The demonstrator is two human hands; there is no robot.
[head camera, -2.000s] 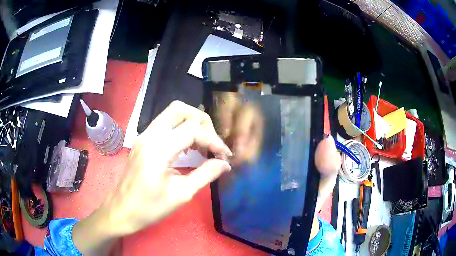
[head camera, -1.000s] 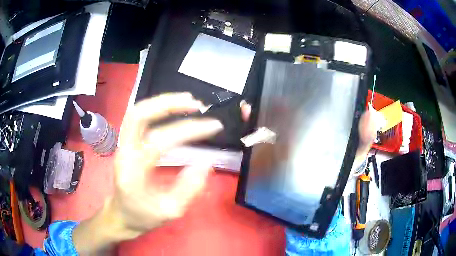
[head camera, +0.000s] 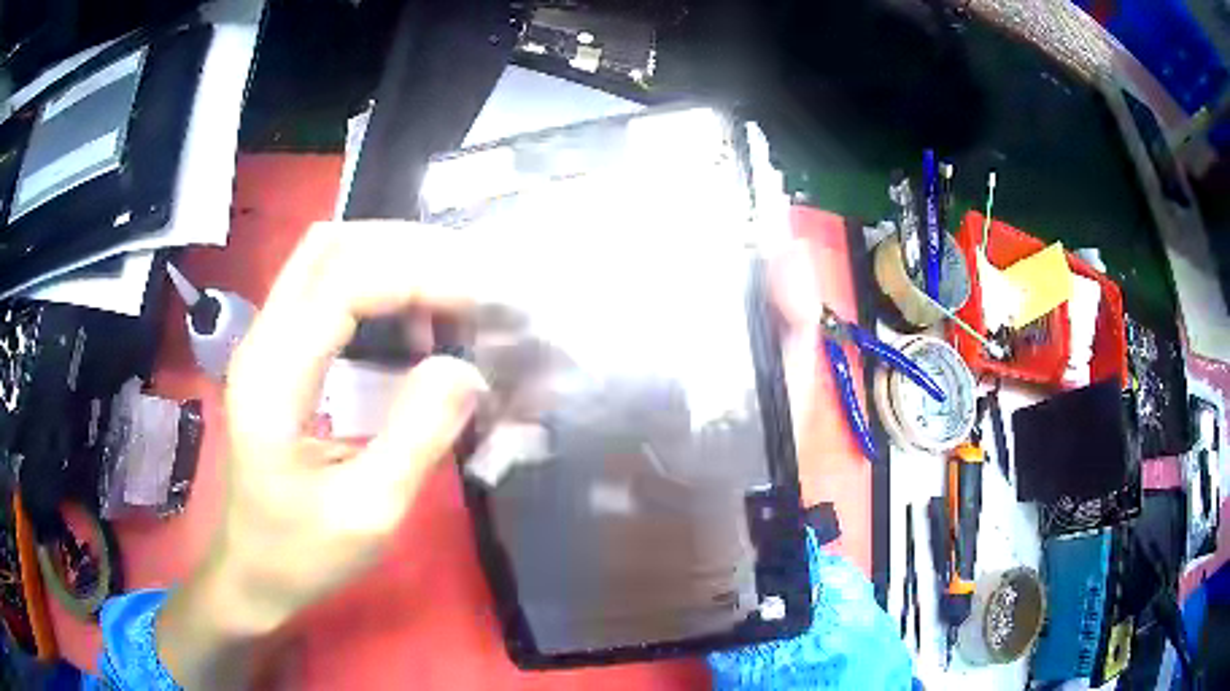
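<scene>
The tablet display assembly (head camera: 627,554), black-edged with a shiny grey inner plate, is held up over the red mat. Strong white glare covers its upper half. My right hand (head camera: 793,263) is on its right edge, washed out by glare, with its fingers mostly hidden behind the tablet. My left hand (head camera: 331,419) is at the tablet's left edge, thumb and fingers curved towards each other. Its fingertips are blurred, and I cannot tell whether they hold anything. A small pale piece (head camera: 510,452) shows at the tablet's left edge, just below these fingertips.
A white bottle with a pointed nozzle (head camera: 216,331) stands left of my left hand. At the right are blue-handled cutters (head camera: 850,378), tape rolls (head camera: 1000,614), a red parts tray (head camera: 1106,324) and an orange-black handle (head camera: 963,520). Black panels lie on papers (head camera: 202,176) at the upper left.
The tablet has moved left from a second ago, and glare now covers its top. My left hand's spread fingers have drawn together at its left edge. The pale piece shows further left and lower.
</scene>
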